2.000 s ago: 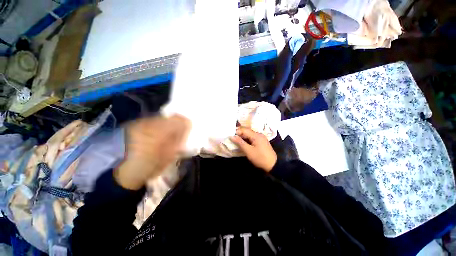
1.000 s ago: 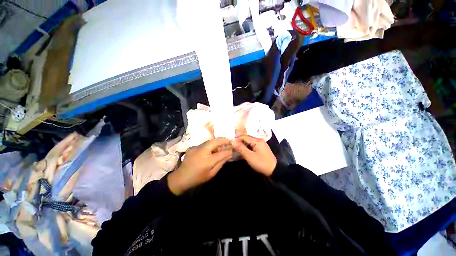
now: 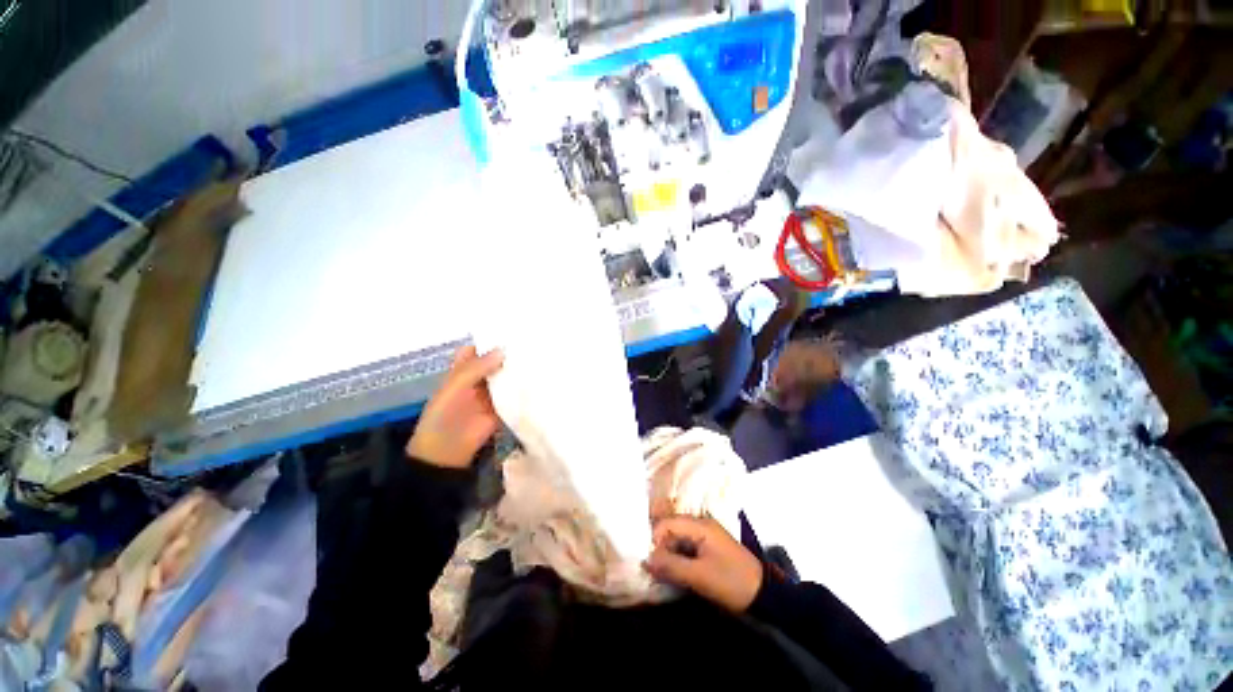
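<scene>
A long white band (image 3: 561,325) runs from the front of the overlock machine (image 3: 649,122) down over the table edge to the lap. My left hand (image 3: 460,408) holds its left edge near the blue table edge. My right hand (image 3: 703,561) pinches its lower end between thumb and fingers. A pale peach garment piece (image 3: 696,473) lies bunched on the lap, under and beside the band. The band's upper end is washed out, so where it meets the needle area cannot be told.
Red-orange snips (image 3: 807,249) lie right of the machine, beside a lilac-grey and peach pile (image 3: 994,203). Floral cloth (image 3: 1028,487) and a white piece (image 3: 859,534) are at right. A mixed cloth bundle (image 3: 176,581) is at lower left. The white table (image 3: 338,257) has a measuring scale.
The view has tilted up and shows more of the machine. My left hand has moved from beside my right hand up and left along the band, which is now spread wider.
</scene>
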